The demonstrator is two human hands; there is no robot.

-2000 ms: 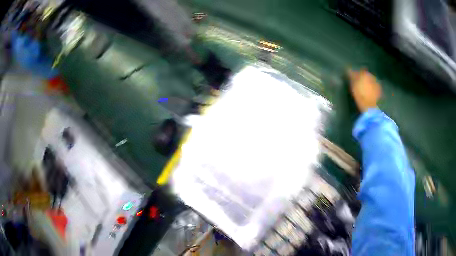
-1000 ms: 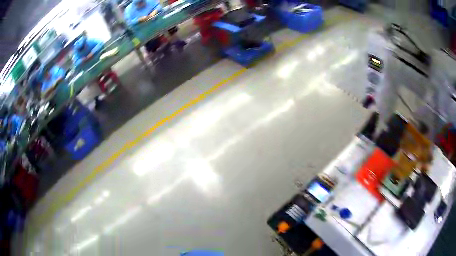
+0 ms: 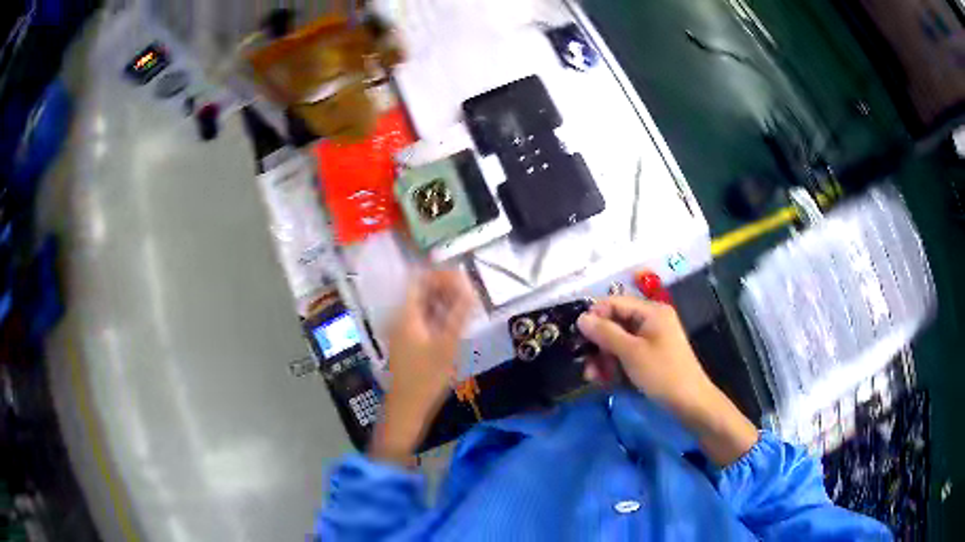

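My right hand (image 3: 635, 339) holds a black piece with three gold rings (image 3: 536, 335) by its right end, over the front edge of the white machine top. My left hand (image 3: 432, 307) is blurred, just below the green locating frame; whether it holds anything cannot be told. The green locating frame (image 3: 436, 208) has a gold, ringed centre. A black fixture plate (image 3: 535, 159) with notched sides lies flat to its right.
A red sheet (image 3: 363, 191) and an amber machine head (image 3: 330, 69) are left of the frame. A lit keypad controller (image 3: 337, 335) sits at the left corner, a red button (image 3: 651, 284) at the front edge. Wrapped clear sheets (image 3: 836, 307) lie at right, above pale trays.
The view has swung from the green bench, across the aisle, to the machine top. Both hands are now in front of the machine, the right one with the ringed piece.
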